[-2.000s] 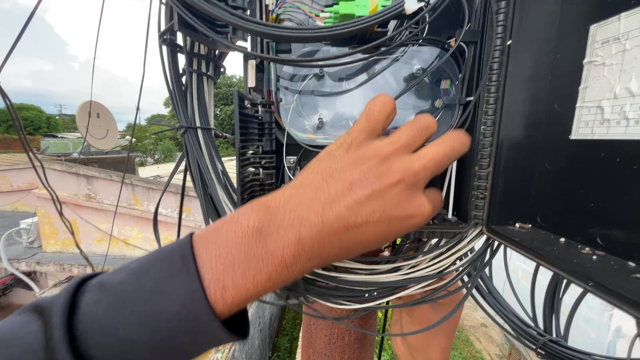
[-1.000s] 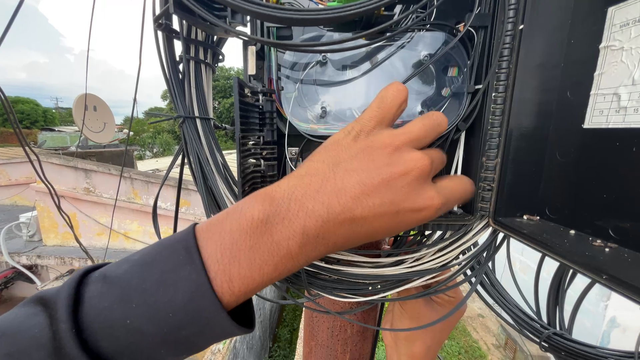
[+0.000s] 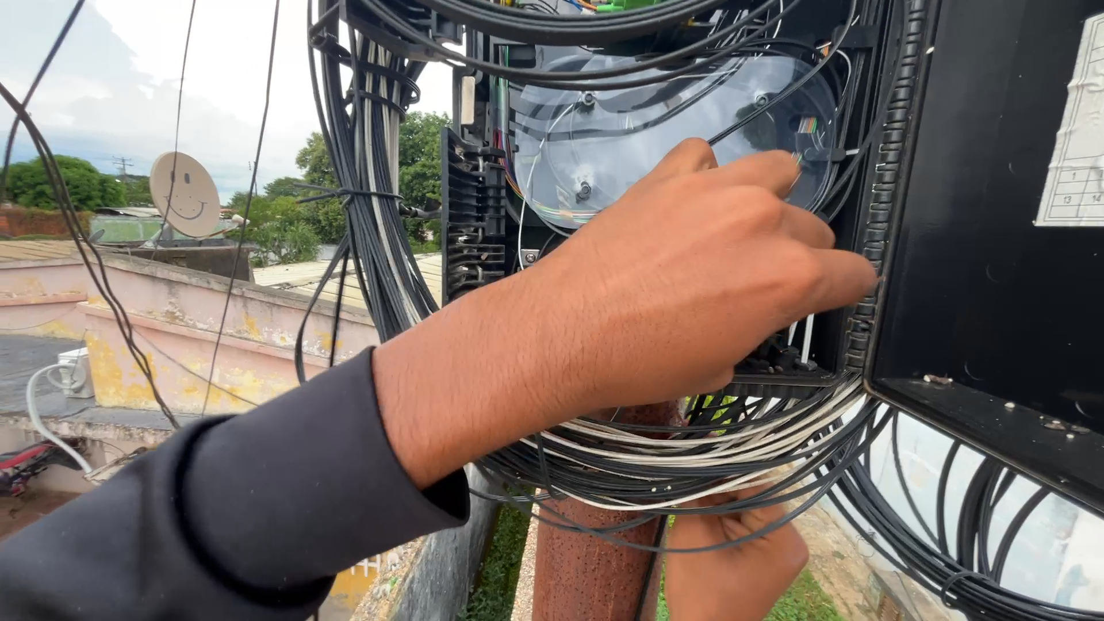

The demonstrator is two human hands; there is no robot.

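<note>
My left hand (image 3: 733, 250) reaches in a dark sleeve across the open black fiber distribution box, in front of the clear splice-tray cover (image 3: 638, 138). Its fingers are bent towards the box's right inner side, and the fingertips and palm side are hidden. A thin black cable (image 3: 780, 95) runs down to behind its knuckles. Below the box, my right hand (image 3: 733, 552) is partly behind the bundle of black and white drop cables (image 3: 690, 474), close to a rusty pole (image 3: 595, 561). Its fingers are mostly covered, so what it holds cannot be told.
The box's hinged door (image 3: 1000, 302) hangs open at right. Thick cable bundles run down the left side (image 3: 371, 172), and more black coils (image 3: 957, 552) hang at lower right. Beyond are a pink wall (image 3: 198, 328), a satellite dish (image 3: 185, 194) and trees.
My left hand's fingers, spread apart two seconds ago, are more curled now. My right hand stays below the box, with its fingers bent behind the cables.
</note>
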